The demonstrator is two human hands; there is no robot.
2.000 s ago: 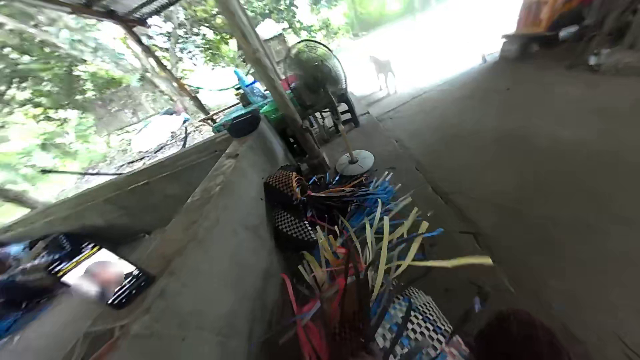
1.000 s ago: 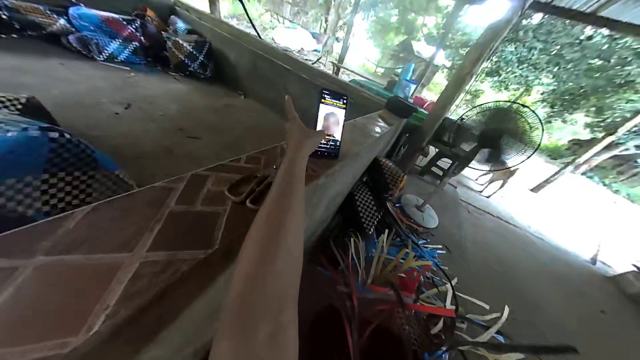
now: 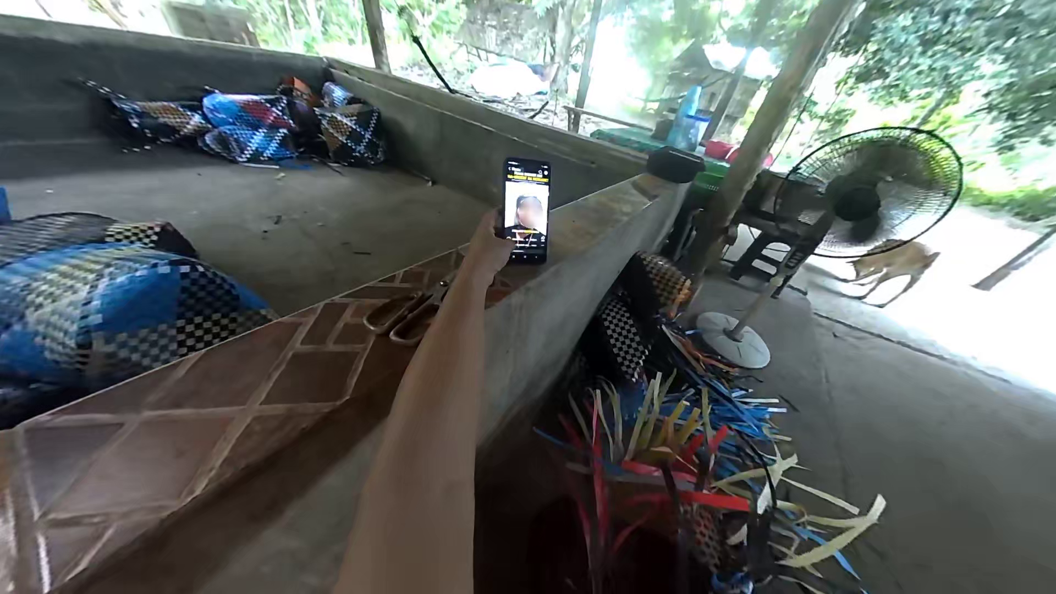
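Note:
My left hand (image 3: 490, 247) is at the lower left edge of an upright smartphone (image 3: 526, 210) with a lit screen, its thumb over the front edge and the other fingers mostly hidden. The phone is at the top of the concrete ledge (image 3: 577, 235). Just left of my wrist, metal scissors (image 3: 404, 318) lie on the tiled part of the ledge (image 3: 202, 375). My right hand is not in view. Below the ledge on the right stands unfinished weaving with loose red, yellow and blue plastic strips (image 3: 685, 470).
Woven bags (image 3: 124, 305) lie at the left, with several more (image 3: 247, 124) by the far wall. A black bowl (image 3: 675, 163) sits at the ledge's far end. A standing fan (image 3: 858, 198), a wooden post (image 3: 767, 124) and a dog (image 3: 895, 262) are at the right.
The view has swung left since the oldest frame. My left hand, spread beside the phone one second ago, is now lower, at the phone's lower left edge.

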